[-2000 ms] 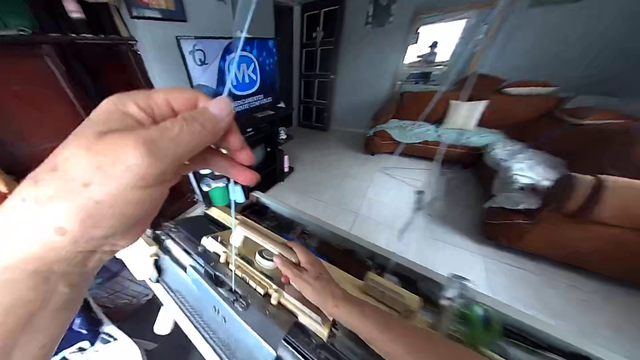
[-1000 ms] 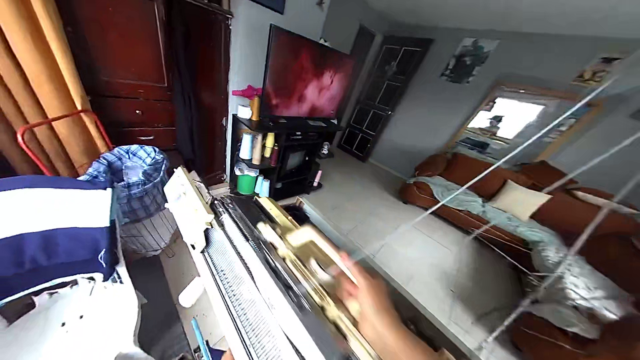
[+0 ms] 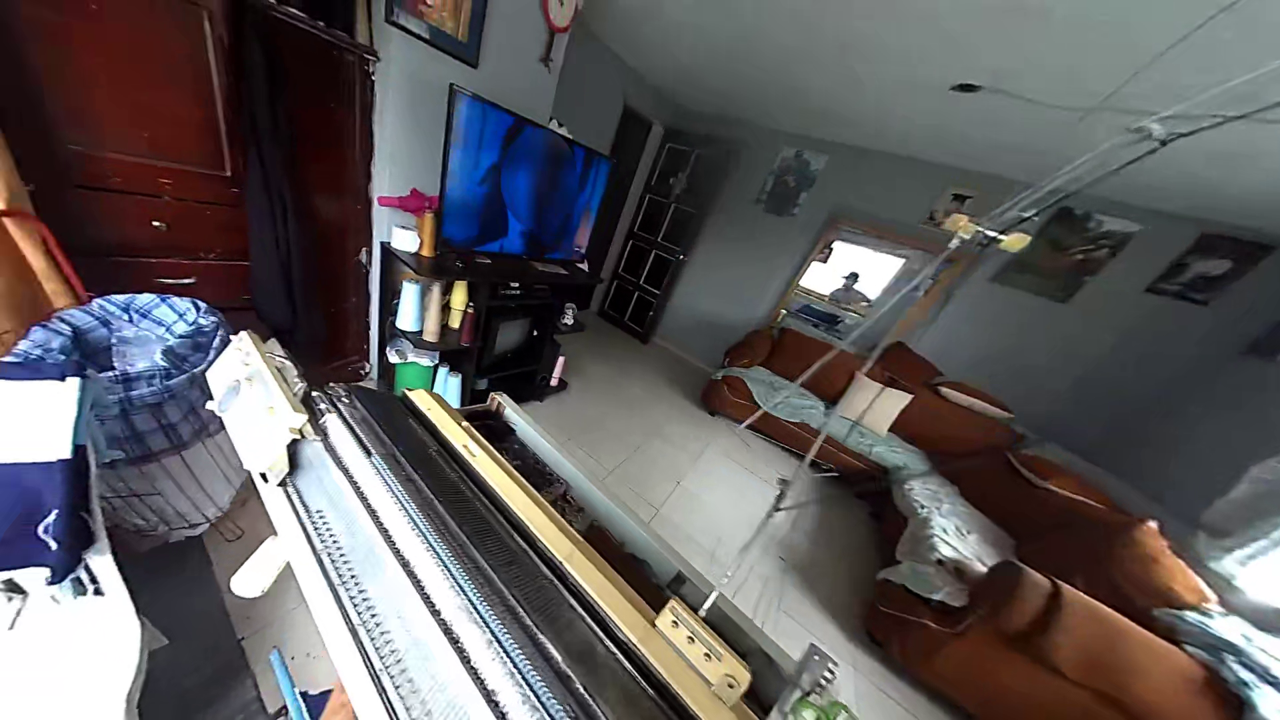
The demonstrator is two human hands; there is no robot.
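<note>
A long knitting machine (image 3: 430, 560) runs diagonally from the upper left toward the bottom edge, with rows of needles and a strip of light blue knitting along its bed. Only a sliver of skin, seemingly my left hand (image 3: 338, 704), shows at the bottom edge beside the machine; its fingers are hidden. Near it is a blue rod (image 3: 287, 684); whether the hand touches it, I cannot tell. My right hand is out of view. A cream carriage-like part (image 3: 255, 405) sits at the machine's far end. A yarn mast (image 3: 785, 495) rises from a cream bracket (image 3: 702, 650), carrying tension discs (image 3: 985, 235).
Left of the machine stand a wire basket lined with checked cloth (image 3: 150, 370) and navy and white fabric (image 3: 40, 480). Cones of yarn (image 3: 432, 310) fill a black shelf under a television (image 3: 525, 185). A brown sofa (image 3: 1080, 510) with covers stands at the right.
My right hand, on the machine's carriage in both earlier frames, has left the view, as has the carriage. My left hand, raised in the oldest frame, is down at the bottom edge. The view has shifted.
</note>
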